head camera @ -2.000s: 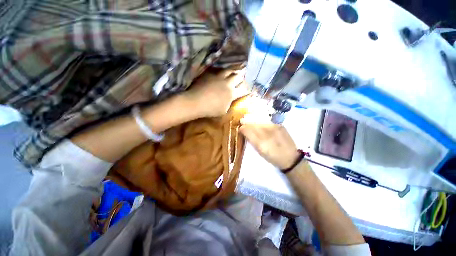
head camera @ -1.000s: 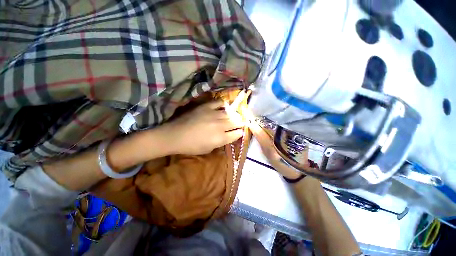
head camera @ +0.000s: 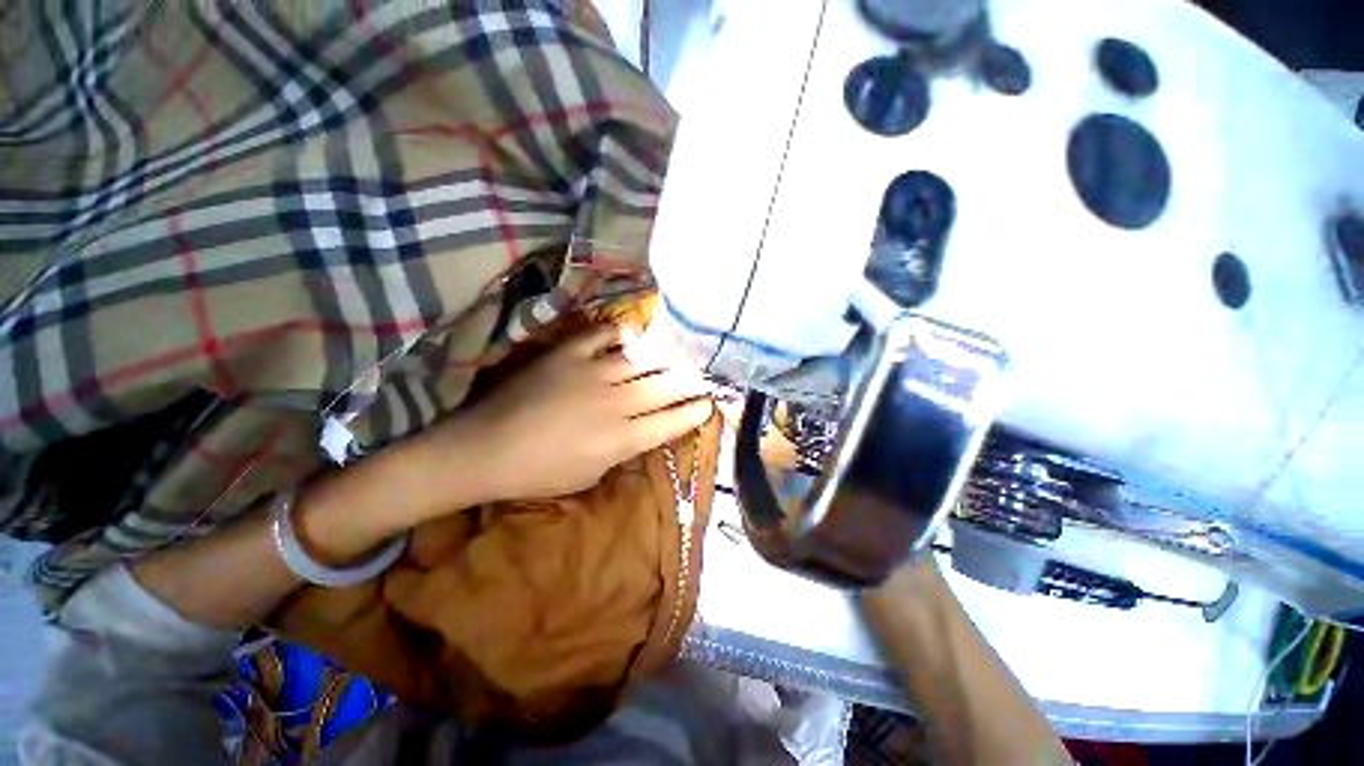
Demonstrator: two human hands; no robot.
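Observation:
The brown lining (head camera: 516, 599) lies bunched over my lap, a pale-edged brown strip (head camera: 687, 516) along its right side. The plaid shell fabric (head camera: 314, 210) is heaped at upper left, with a small white tag (head camera: 337, 439). My left hand (head camera: 576, 412) is palm down on the lining, its fingers closed on the fabric beside the bright needle area. My right hand (head camera: 781, 454) is mostly hidden behind the machine's metal guard; its grip does not show. The needle and presser foot are hidden by glare and the machine head (head camera: 1032, 255).
The metal guard (head camera: 916, 449) juts over the right hand. A black rod with a clip (head camera: 1089, 585) lies on the white table (head camera: 972, 673) at lower right. A blue bin (head camera: 352, 700) with brown strips sits at lower left. Yellow-green loops (head camera: 1319, 654) are at the right edge.
The view has shifted and tilted, so the machine head now covers the phone and much of my right hand. My left hand stays on the lining near the needle.

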